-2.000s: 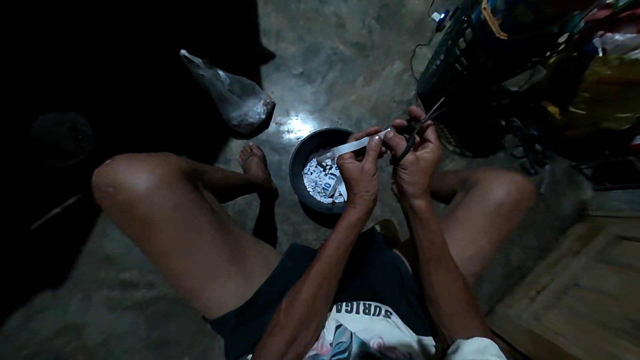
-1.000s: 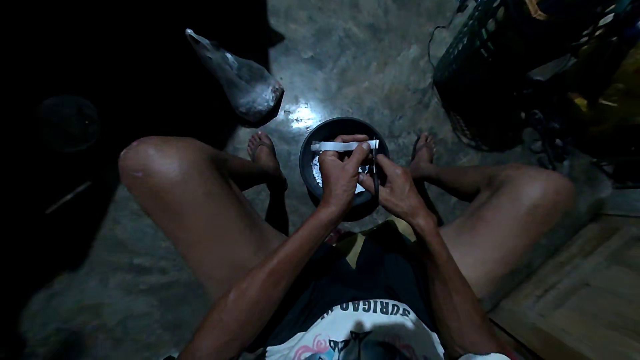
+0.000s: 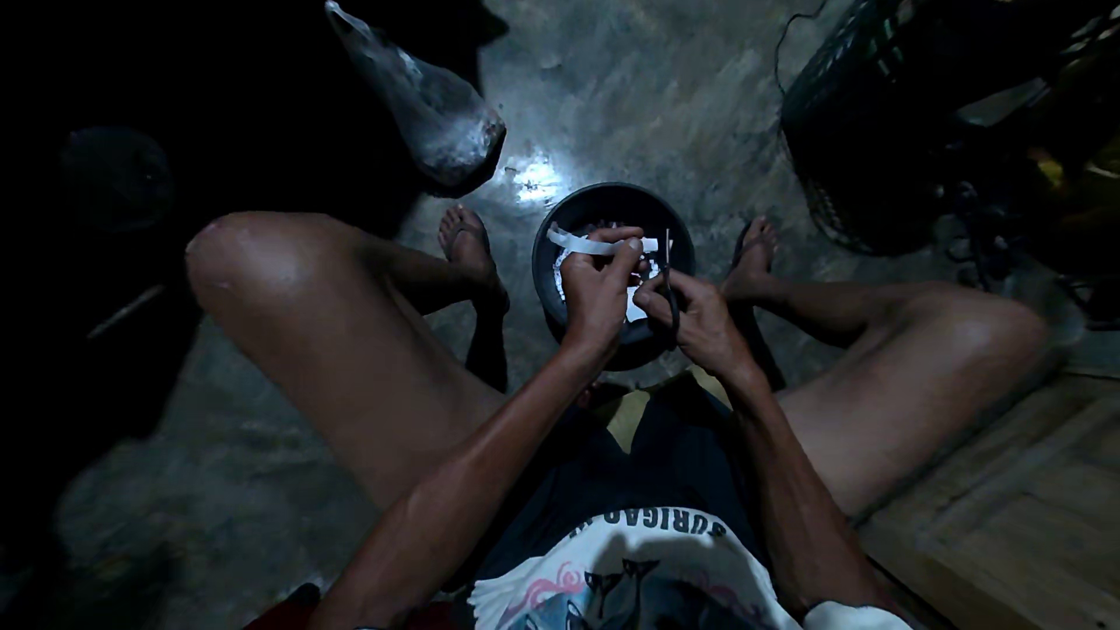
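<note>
My left hand (image 3: 598, 284) pinches a narrow white strip (image 3: 582, 244), likely paper, whose one end curls out to the left and whose other end sticks out past my fingertips. My right hand (image 3: 696, 319) is closed around a pair of scissors (image 3: 669, 284), blades pointing away from me, just right of the strip's end. Both hands are over a dark round bucket (image 3: 544, 254) on the floor between my feet. Small white pieces (image 3: 560, 278) lie in the bucket, partly hidden by my hands. Whether the blades touch the strip is unclear.
A clear plastic bag (image 3: 446, 127) with unclear contents lies on the concrete floor beyond my left foot. Dark plastic baskets (image 3: 818, 131) stand at the upper right, with a thin cable (image 3: 777, 52) nearby. A wooden surface (image 3: 1006, 490) is at the lower right.
Two seconds ago both hands were at the bucket's right side, with the scissors pointing up and right. Now both are over the bucket. The view has shifted somewhat.
</note>
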